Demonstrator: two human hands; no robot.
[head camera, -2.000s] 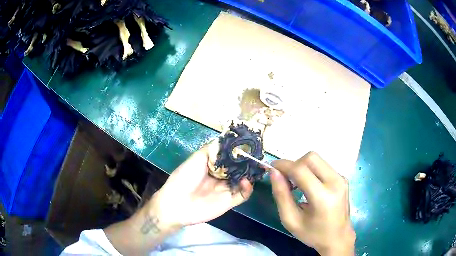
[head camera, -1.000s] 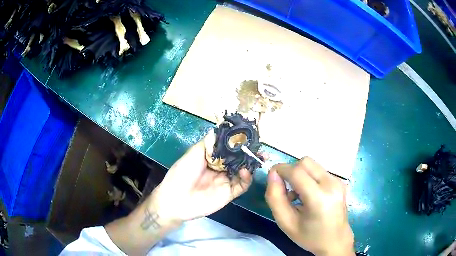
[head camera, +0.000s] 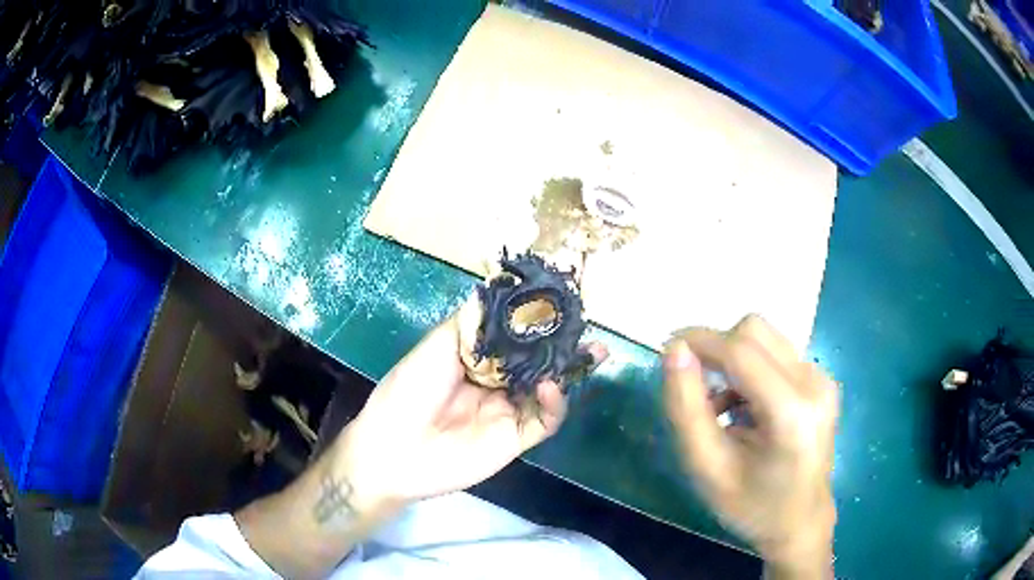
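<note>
My left hand (head camera: 437, 419) holds a torso part (head camera: 533, 329) with its hollow opening facing up. Ragged black flaps ring the opening, and beige shows inside and along its left side. Whitish wetness shows at the lower rim of the opening. My right hand (head camera: 760, 431) is blurred, to the right of the part and apart from it, with fingers bent. A small pale bit shows between its fingers; whether it is the applicator I cannot tell. A small round whitish dish (head camera: 610, 204) sits on the cardboard sheet (head camera: 703, 215) beside a brown stain.
A heap of black parts (head camera: 204, 79) with beige legs lies at upper left. A blue crate (head camera: 782, 68) stands at upper right. A black part (head camera: 989, 414) lies at the right. An empty blue tote (head camera: 79, 329) and an open carton (head camera: 187, 397) are below the table's left edge.
My right hand has moved right, away from the torso part, and the pale stick that was in the opening no longer shows there. My left hand has moved slightly left with the part.
</note>
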